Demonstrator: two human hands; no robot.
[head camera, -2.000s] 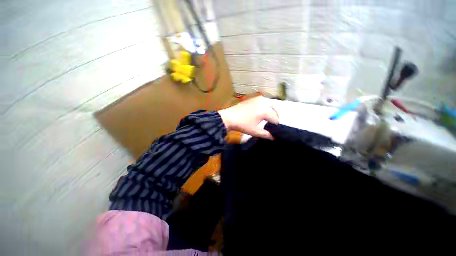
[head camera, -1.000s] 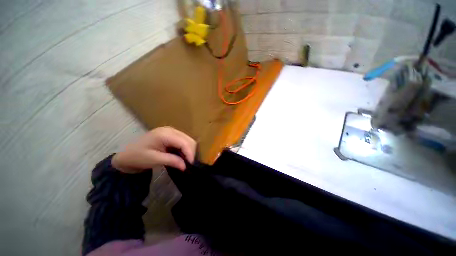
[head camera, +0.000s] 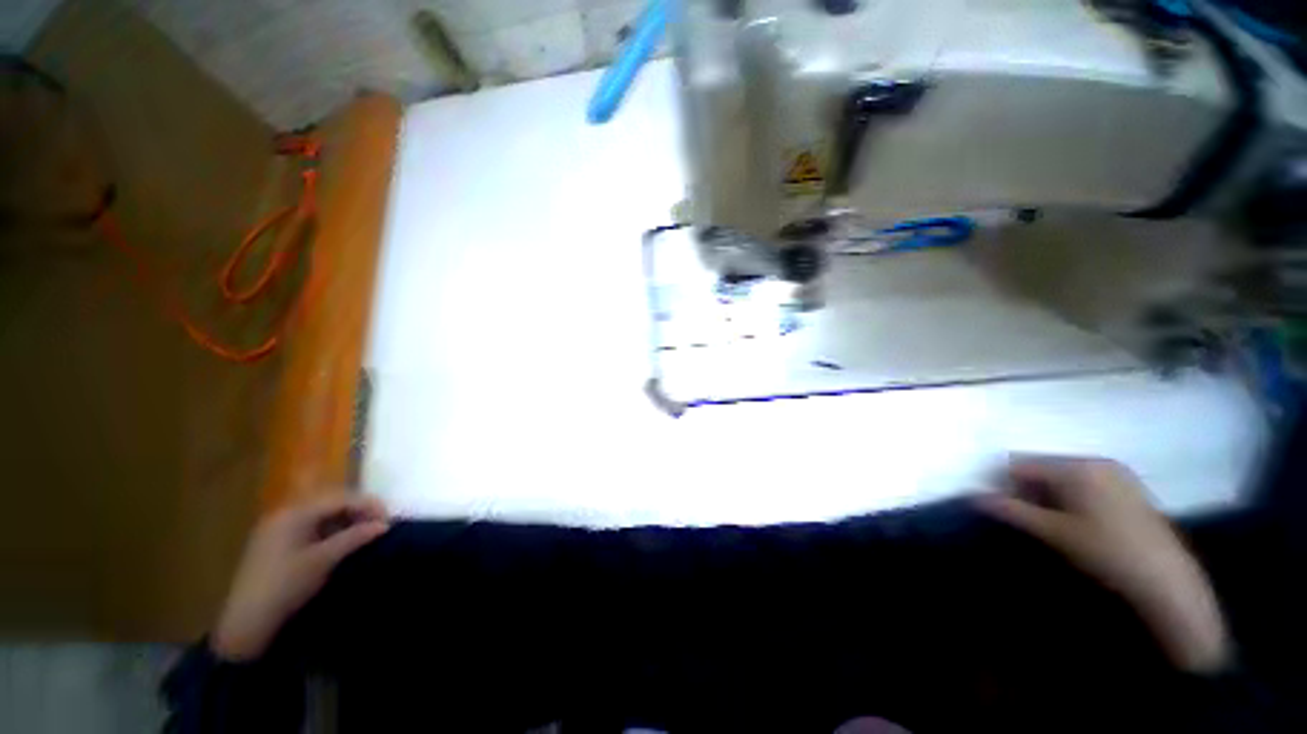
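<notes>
A black garment (head camera: 688, 617) lies along the near edge of the white machine table, its long straight edge running between my hands. My left hand (head camera: 298, 566) pinches this edge at the left, by the wooden table edge. My right hand (head camera: 1111, 545) pinches the edge at the right. The sewing machine head (head camera: 781, 129), with a yellow warning triangle, stands beyond the cloth. The needle plate (head camera: 731, 323) is brightly lit, and no cloth lies on it. The presser foot area is blurred.
Blue-handled snips (head camera: 929, 232) lie under the machine arm. A light-blue stick (head camera: 631, 60) hangs left of the head. An orange cord (head camera: 251, 265) loops by the wooden edge (head camera: 333, 287). A cardboard sheet (head camera: 129, 473) is at the left. An olive-green tool (head camera: 442, 50) stands against the wall.
The view has turned right towards the machine. My right hand has come into view on the garment edge. My left hand still holds the cloth, which now lies straight along the table's near edge.
</notes>
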